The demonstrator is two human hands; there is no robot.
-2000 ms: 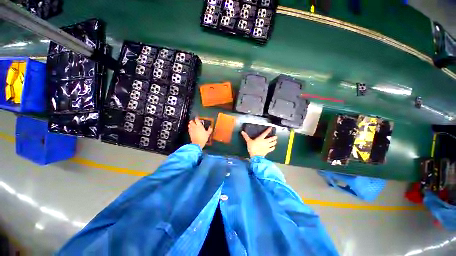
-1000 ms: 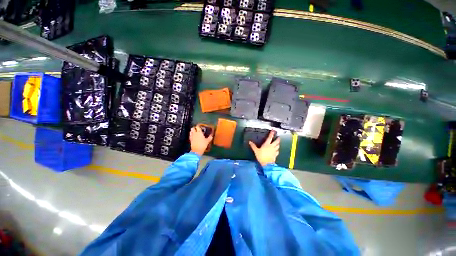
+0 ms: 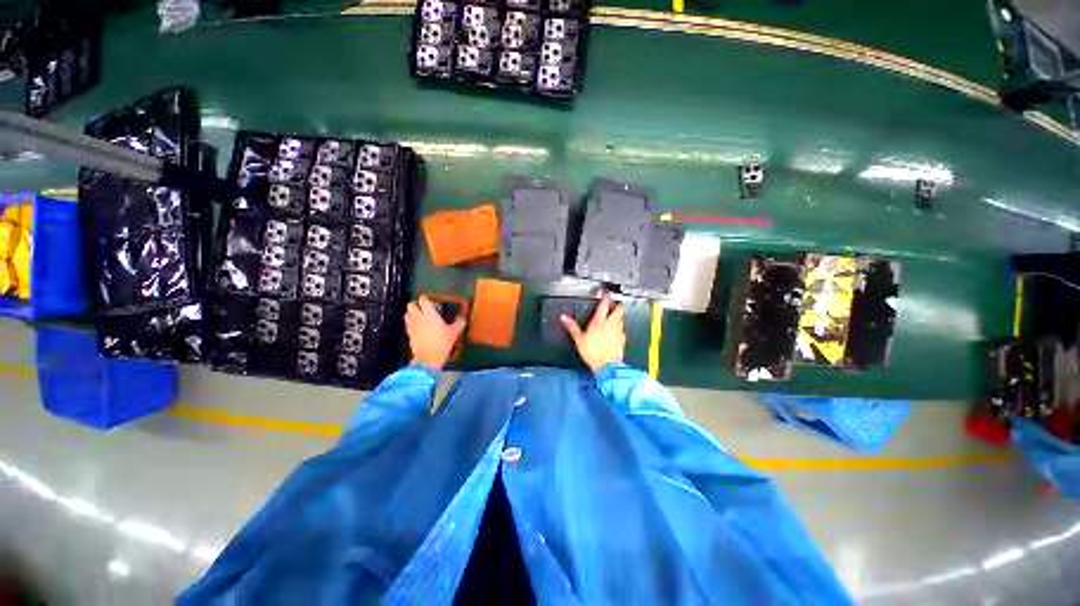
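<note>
My left hand rests at the bench edge over a dark part on an orange fixture plate, its fingers on the dark part. A second orange plate lies just right of it, and a third lies behind. My right hand touches a dark grey fixture block at the bench edge, thumb on its right part and fingers at its right side. Whether either hand grips firmly cannot be told. Two piles of grey blocks stand behind.
A large blister tray with pale-faced parts and shiny black trays lie left, beside blue bins. Right are a white pad, a red stick and a patchwork stack. Another parts tray lies across the bench.
The whole view has shifted. My right hand has moved from across the grey block to its right side, fingers now toward the pile behind. My left hand stays at the orange plate.
</note>
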